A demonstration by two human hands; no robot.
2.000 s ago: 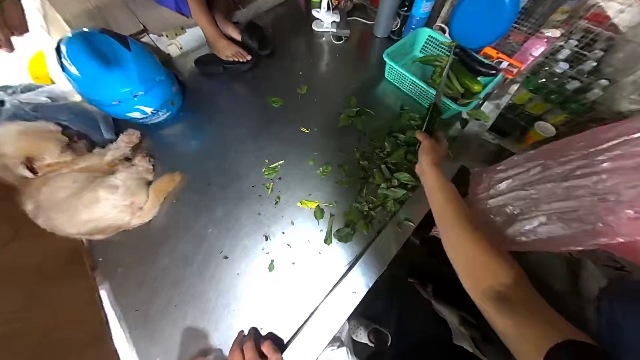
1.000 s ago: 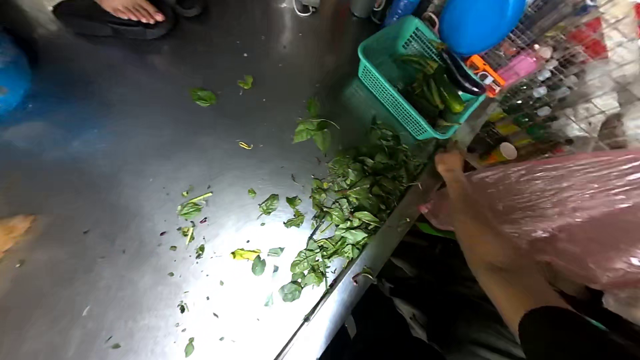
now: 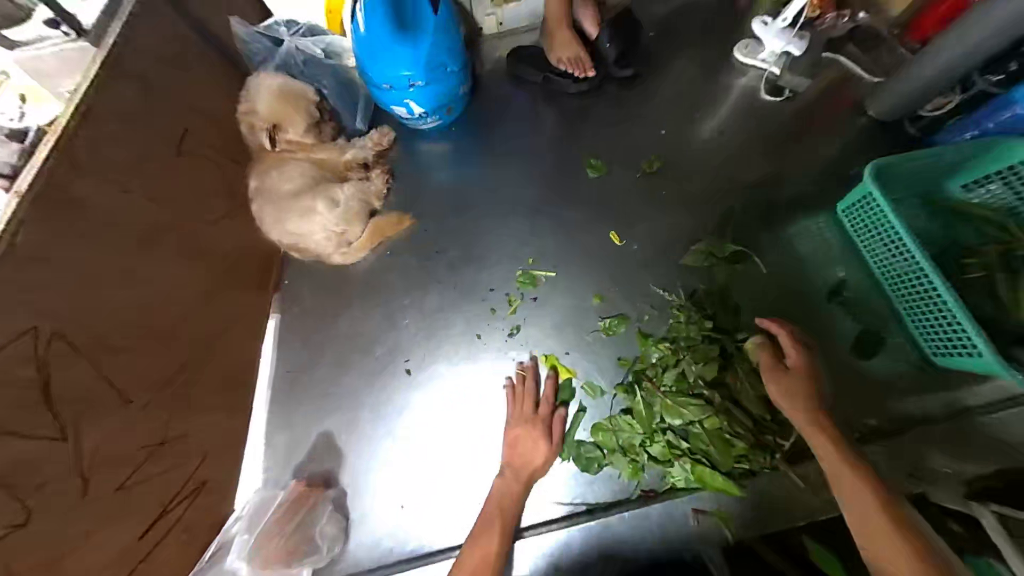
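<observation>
A pile of leafy green stems lies near the front edge of a shiny metal tabletop. My left hand rests flat on the metal just left of the pile, fingers somewhat spread, its fingertips beside a yellow leaf. On the pile's right side, my right hand is at the stems with its index finger extended; whether it grips any of them cannot be told. Loose leaf scraps are scattered beyond my left hand.
A green plastic basket stands at right, holding vegetables. A tan dog lies curled at upper left beside a blue container. A person's foot is at the far edge. A clear plastic bag sits at lower left, by a brown board.
My left hand has come onto the metal beside the pile. My right hand has moved from near the basket to the pile's right side. The view has swung left.
</observation>
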